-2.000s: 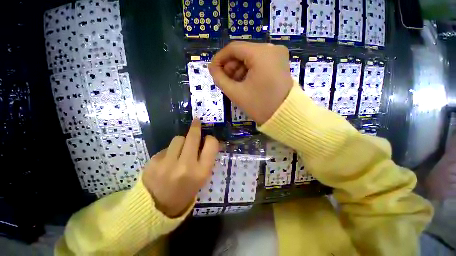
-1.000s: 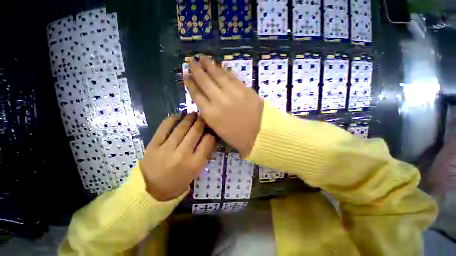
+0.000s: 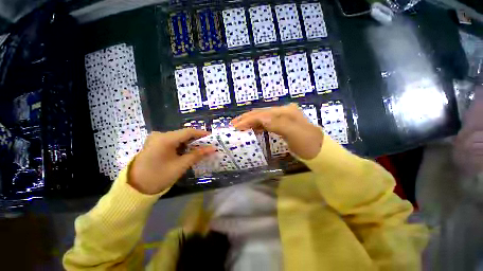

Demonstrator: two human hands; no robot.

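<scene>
White dotted sticker sheets are held between my two hands over the front row of the tray. My left hand pinches their left end between thumb and fingers. My right hand has its fingertips at the upper edge of the sheets. The clear blister tray holds rows of circuit boards. The middle row is covered with white overlays. In the back row two boards show bare blue and gold; the others are white. The held sheets and my hands hide part of the front row.
Overlapping unused white sheets lie on the dark green mat at the left. Dark shiny plastic is at the far left. A black smartphone and a small white item are beyond the tray. A person is at the right edge.
My hands have left the middle row's leftmost board, now visible with its white overlay, and moved to the front row, where they hold white sheets. The camera view has shifted and shows more of the bench.
</scene>
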